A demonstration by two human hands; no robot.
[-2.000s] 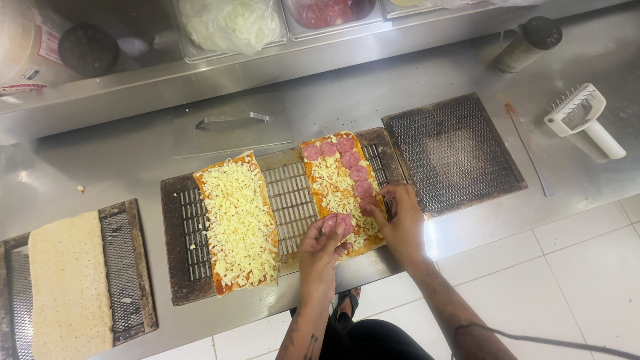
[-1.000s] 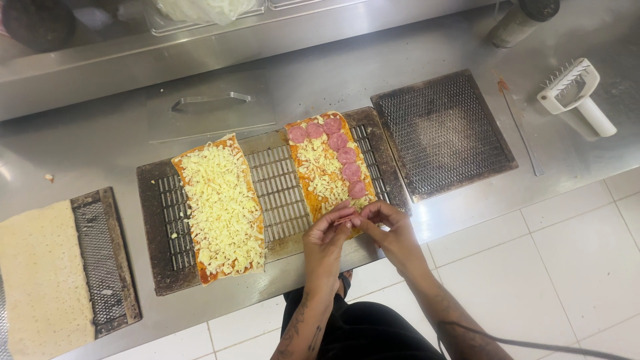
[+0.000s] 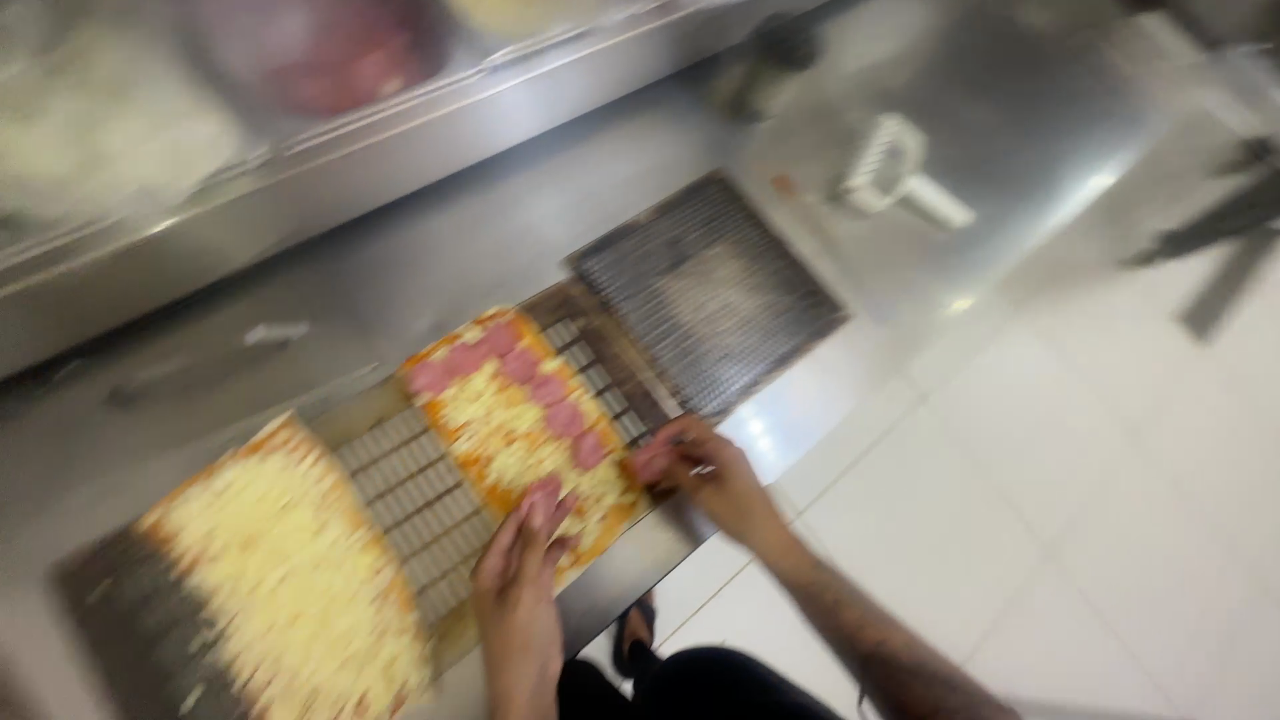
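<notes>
A rectangular pizza (image 3: 510, 420) with sauce, shredded cheese and pink round meat slices along its top and right edges lies on a metal grate tray (image 3: 410, 500). My left hand (image 3: 525, 570) is over its lower edge, with pink meat slices held at the fingertips. My right hand (image 3: 700, 465) pinches a pink meat slice (image 3: 655, 460) just beside the pizza's right edge. To the left, a second rectangular pizza (image 3: 300, 570) bears shredded cheese and no visible meat. Motion blur hides fine detail.
A perforated metal tray (image 3: 720, 290) adjoins the grate tray. Farther right lie a white spiked dough docker (image 3: 900, 175) and a dark-topped container (image 3: 765, 65). Food bins, one with pink meat (image 3: 340, 60), line the raised steel ledge (image 3: 400, 150). Tiled floor (image 3: 1000, 500) lies beyond the counter's edge.
My hands were together over the pizza's lower end; they are now apart, the right one moved out to the pizza's right edge. The view has swung and tilted toward the right.
</notes>
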